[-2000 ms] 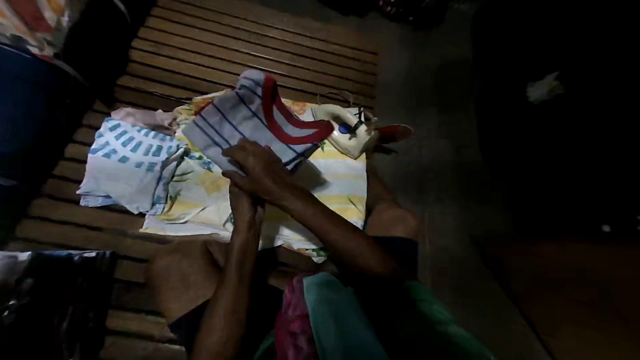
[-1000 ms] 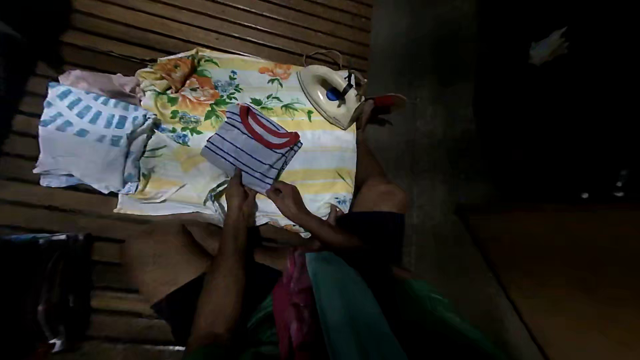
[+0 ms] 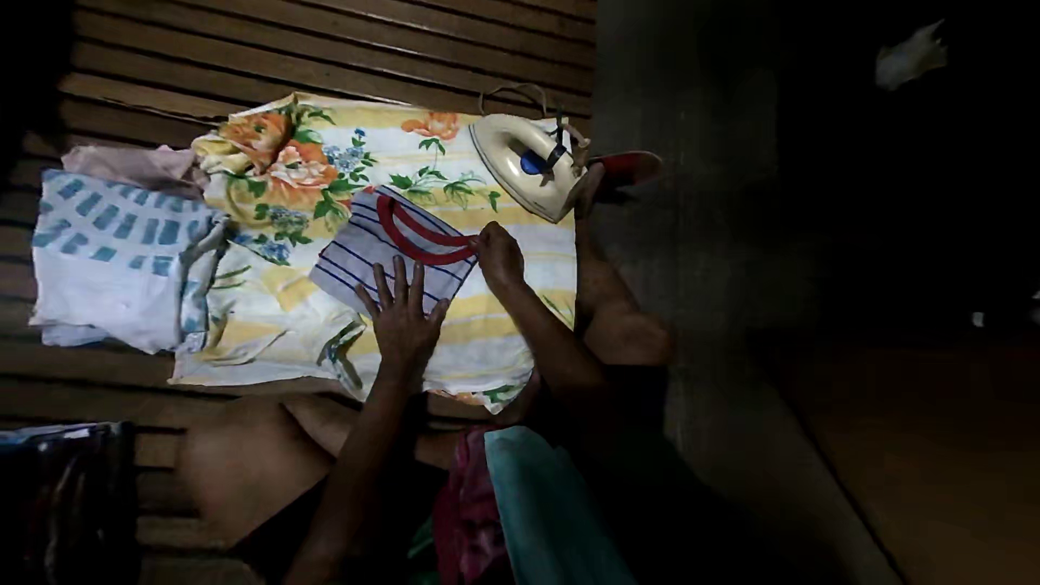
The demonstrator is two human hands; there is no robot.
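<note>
A folded striped shirt with a red neckband (image 3: 366, 248) lies flat on a yellow and white floral cloth (image 3: 496, 333). My left hand (image 3: 404, 321) rests on the shirt's lower edge, its fingers spread and holding nothing. At the right end of the red neckband, my right hand (image 3: 500, 256) pinches the shirt's corner between thumb and fingers. A cream clothes iron with a blue dial (image 3: 516, 166) lies on the cloth's upper right corner, beyond my right hand and apart from it.
Folded white and blue patterned cloths (image 3: 122, 260) lie at the left, with a pinkish cloth (image 3: 134, 166) behind them. Under everything is a slatted wooden platform (image 3: 325, 41). Dark items (image 3: 69, 496) sit at the lower left. My bare legs border the floral cloth.
The shirt, held raised two seconds ago, now lies on the floral cloth. My left hand has come to lie spread on it, and my right hand has moved up to the neckband's right end.
</note>
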